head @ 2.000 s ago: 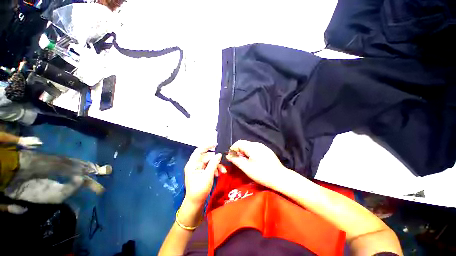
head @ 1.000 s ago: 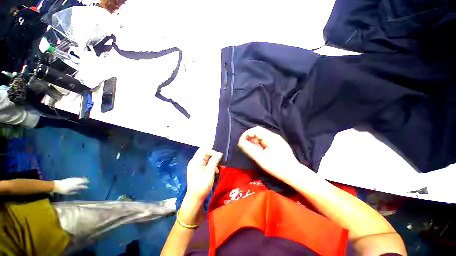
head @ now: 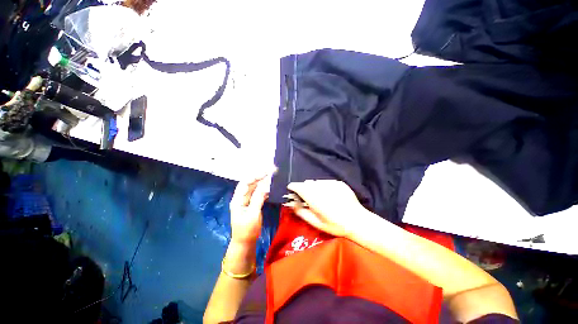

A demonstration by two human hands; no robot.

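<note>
Dark navy trousers (head: 431,120) lie spread on the white-topped table, legs to the right. Their waistband (head: 285,126), with a pale stitch line beside it, runs down to my hands at the table's front edge. My left hand (head: 249,205) is at the waistband's left edge, fingertips on the cloth. My right hand (head: 326,202) lies over the waistband's lower end with fingers curled. A small pale metallic tip, possibly thread snips, shows at its fingertips; the rest is hidden in the hand.
More navy garments (head: 494,31) lie at the back right. A black cloth strip (head: 218,95) curves over the table (head: 184,136) to the left. A black phone (head: 137,118) and plastic bags (head: 104,31) lie farther left. A person's sleeve (head: 25,147) shows at the left edge.
My right hand, raised over the cloth a second ago, has moved down and left to the waistband. My left hand has shifted slightly up and left. The passing person at lower left is gone.
</note>
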